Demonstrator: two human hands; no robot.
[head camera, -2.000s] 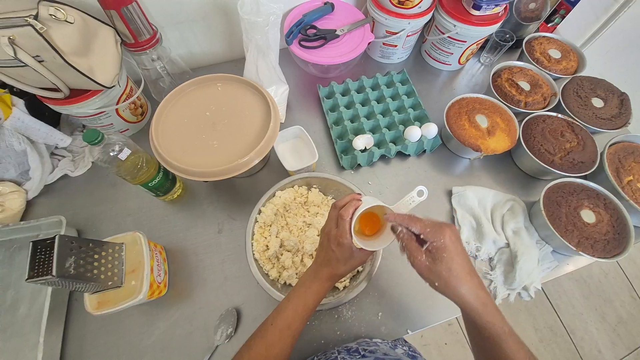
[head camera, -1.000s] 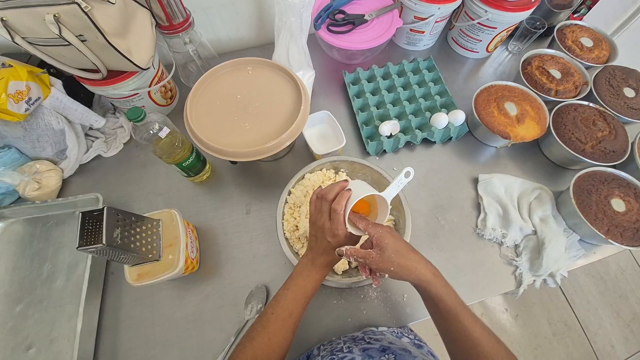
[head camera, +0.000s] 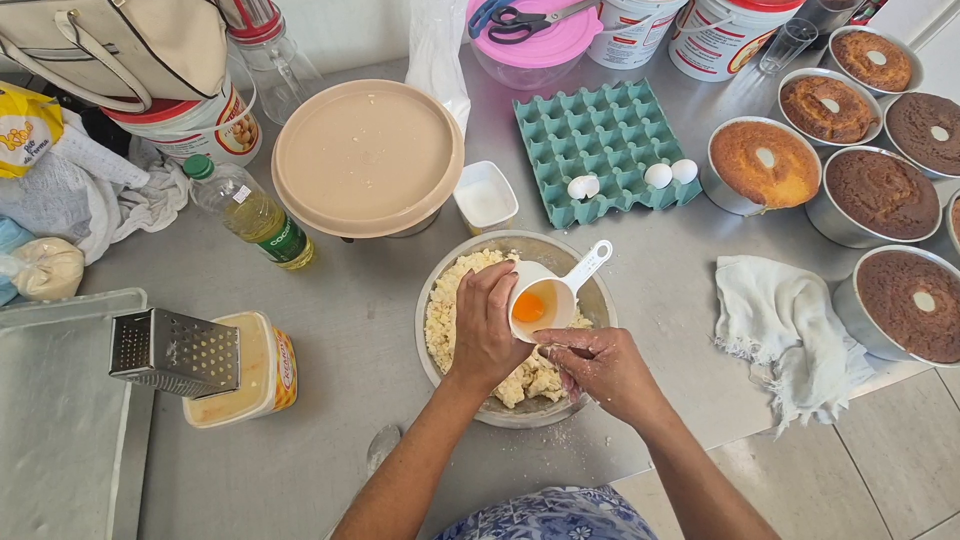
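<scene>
My left hand (head camera: 487, 326) holds a white plastic measuring cup (head camera: 559, 300) tilted above a metal bowl (head camera: 517, 421). A raw egg yolk (head camera: 529, 307) with clear white lies in the cup. Crumbly pale dough (head camera: 450, 296) fills much of the bowl. My right hand (head camera: 596, 367) has its thumb and forefinger at the cup's lower rim, with crumbs on the fingers; whether it pinches anything is unclear. Behind the bowl stands a small white square container (head camera: 486, 196). A green egg tray (head camera: 592, 142) holds a cracked shell (head camera: 583, 187) and two white eggs (head camera: 658, 175).
Ring cakes in round pans (head camera: 765, 161) and a white cloth (head camera: 787, 330) lie at right. At left are a metal grater (head camera: 180, 352) on a margarine tub (head camera: 281, 375), a metal tray (head camera: 60, 420), an oil bottle (head camera: 255, 217) and a beige lidded container (head camera: 367, 157). A spoon (head camera: 384, 446) lies near my left forearm.
My right hand has moved from beside the cup's handle to its lower rim. The cup has tilted toward me, with my left hand still on it. The view has shifted somewhat.
</scene>
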